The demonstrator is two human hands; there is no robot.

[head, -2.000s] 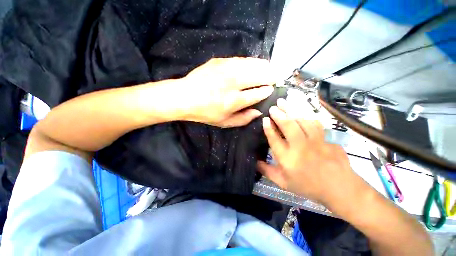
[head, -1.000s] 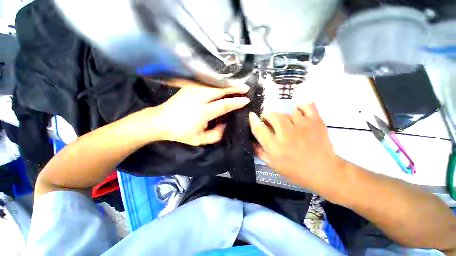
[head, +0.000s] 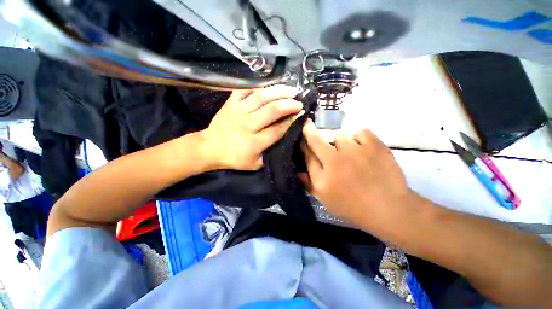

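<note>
The black garment (head: pixel 130 114) lies to the left of the needle area and hangs over the table's front edge. A narrow black band (head: pixel 282 163) of it runs from the presser foot area toward the lap. My left hand (head: pixel 257 127) presses on the cloth, with its fingertips pinching the band's left edge. My right hand (head: pixel 354 169) holds the band's right edge between thumb and forefinger, close to the left fingertips. The sewing machine head (head: pixel 417 30) looms above the hands. The thread tension assembly (head: pixel 335 81) shows right of the fingertips. The needle tip is hidden.
Thread snips (head: pixel 487 172) with pink and blue handles and a black smartphone (head: pixel 499 99) lie on the white table at right. A blue crate (head: pixel 181 232) and a red container (head: pixel 138 222) are below at left. Another person (head: pixel 21 184) shows at the far left.
The view has shifted, showing more of the smartphone and the person at left. Both hands stay at the band, which now bends in a curve between them. The green scissors have left the view.
</note>
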